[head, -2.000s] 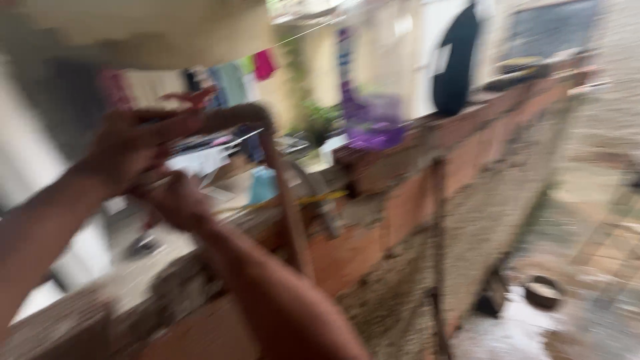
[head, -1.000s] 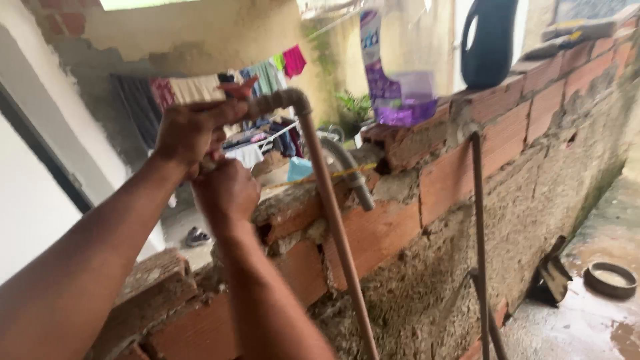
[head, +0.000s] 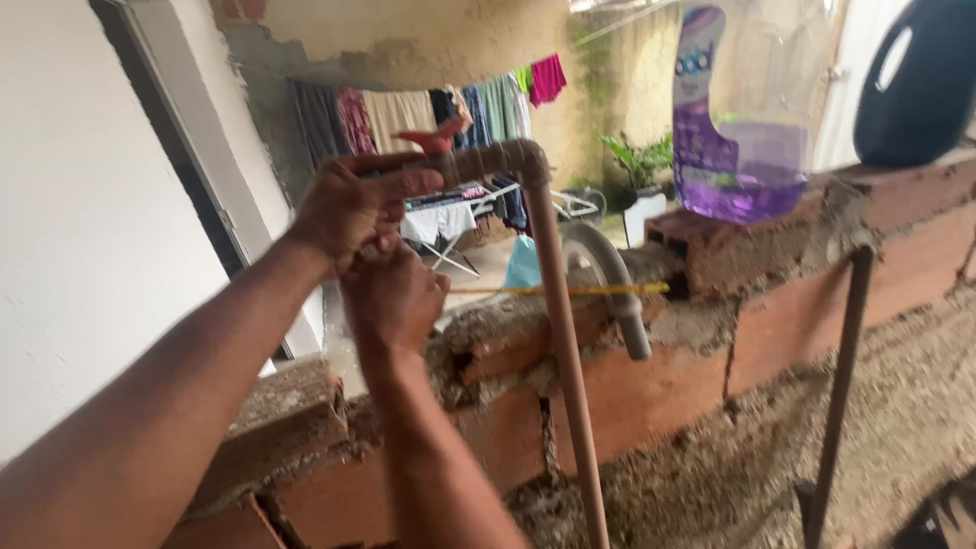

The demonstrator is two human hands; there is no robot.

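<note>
My left hand (head: 354,206) grips the body of a tap (head: 435,164) with a red handle, at the end of a brown plastic pipe (head: 560,305) with an elbow. Just below, touching it, my right hand (head: 393,293) is a closed fist. A thin yellow strip (head: 633,289) runs rightward from that fist, level with the grey corrugated hose (head: 610,267); its near end is hidden. What lies between the two hands is hidden too.
A broken-topped brick wall (head: 640,404) runs below the hands. On it stand a bottle of purple liquid (head: 740,171) and a dark jug (head: 915,91). Another pipe (head: 839,381) leans against it. Beyond are hanging clothes (head: 400,118) and a white drying rack (head: 457,244).
The view has shifted and is sharper. Both hands stay at the tap end of the pipe. The yellow strip slanted up to the right a second ago and now lies nearly level in view.
</note>
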